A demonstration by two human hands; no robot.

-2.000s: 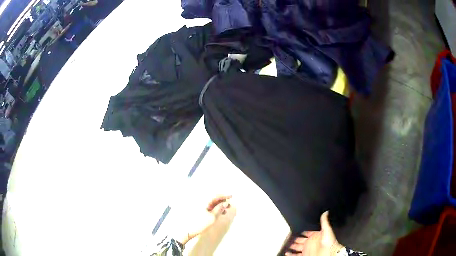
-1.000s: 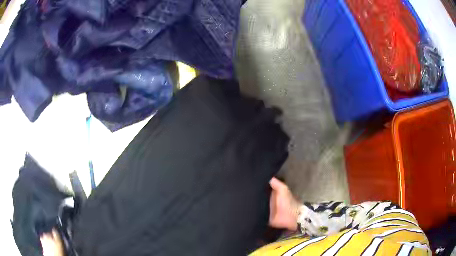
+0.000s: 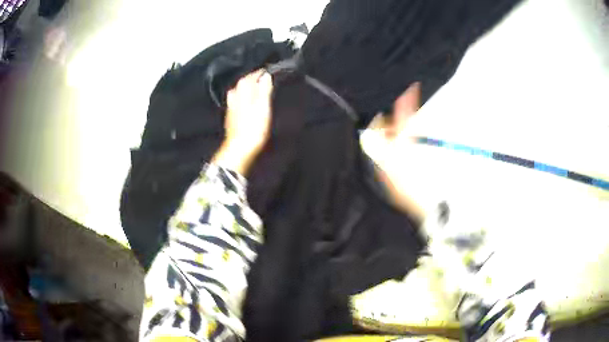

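Observation:
A bundle of black trousers (image 3: 320, 180) lies on the glossy off-white table, one part spread towards me over the near edge, the other running to the upper right. A grey bundle tie (image 3: 332, 97) is around its gathered middle. My left hand (image 3: 250, 110) is on the bundle at the left end of the tie, fingers closed on cloth or tie; which of the two is hard to tell. My right hand (image 3: 399, 120) is blurred, at the bundle's right side just beyond the tie, its fingers apart; whether it touches the cloth is unclear.
A blue and black measuring tape (image 3: 514, 159) lies across the off-white table (image 3: 534, 227) at the right. The table's curved near edge runs along the lower left and bottom right. Dark, blurred items are on the floor at the lower left.
The bundle has turned, its long part now pointing away to the upper right. The bins and navy cloth have left the view. My left hand has come to the tie, and my right hand beside it.

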